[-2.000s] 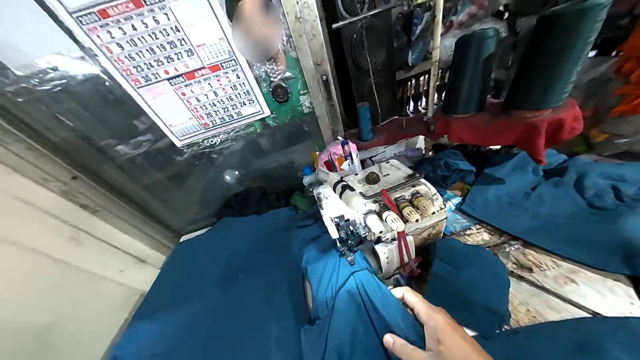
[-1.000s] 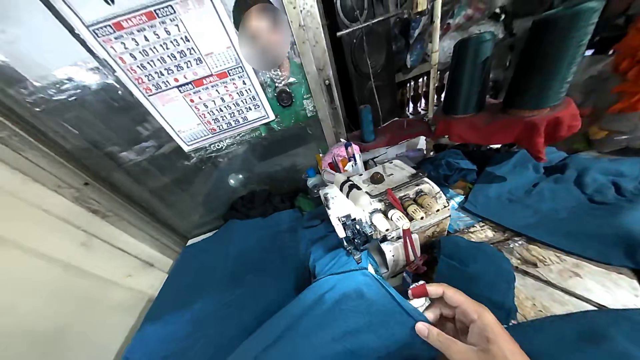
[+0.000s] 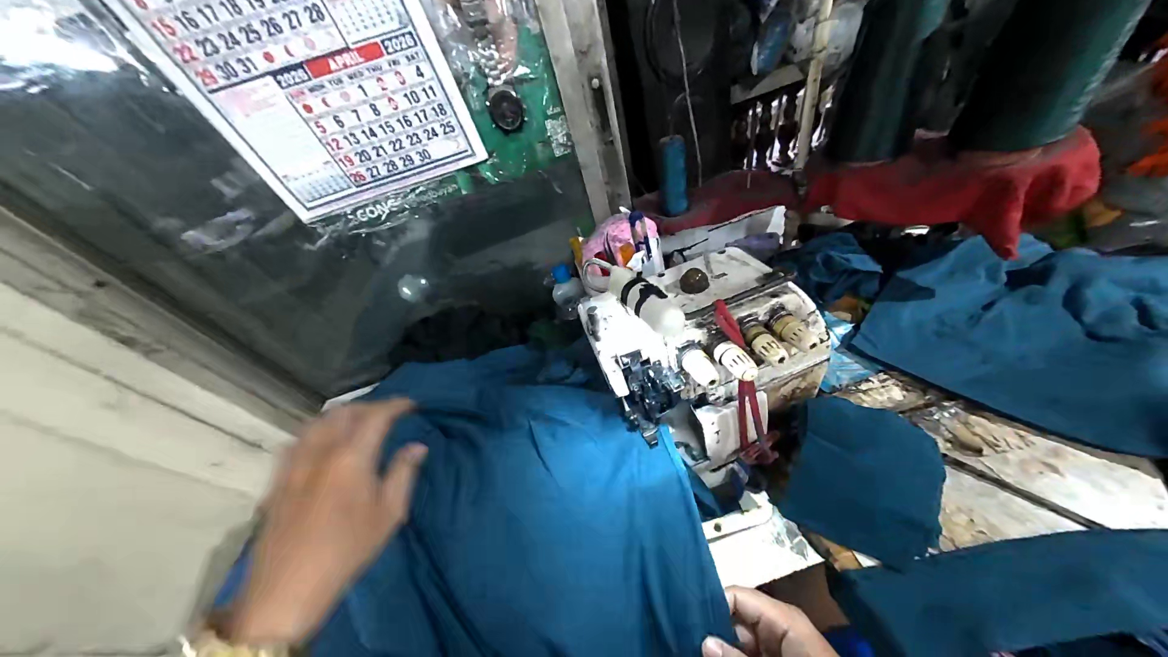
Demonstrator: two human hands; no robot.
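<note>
Blue fabric spreads over the near side of a white overlock sewing machine, its edge running up to the presser foot. My left hand, blurred and wearing a gold-coloured band at the wrist, lies over the fabric's left part with thumb and fingers apart; whether it grips any cloth cannot be told. At the bottom edge my right hand holds the fabric's right edge between thumb and fingers, partly cut off by the frame. Red strips hang by the machine's tension dials.
More blue fabric pieces lie on the worn wooden table to the right. Dark green thread cones stand on red cloth behind. A glass pane with a calendar and a pale frame bound the left side.
My left hand has come into view over the fabric at the left. My right hand is now lower, at the bottom edge. The fabric beside the presser foot lies spread wider than two seconds ago.
</note>
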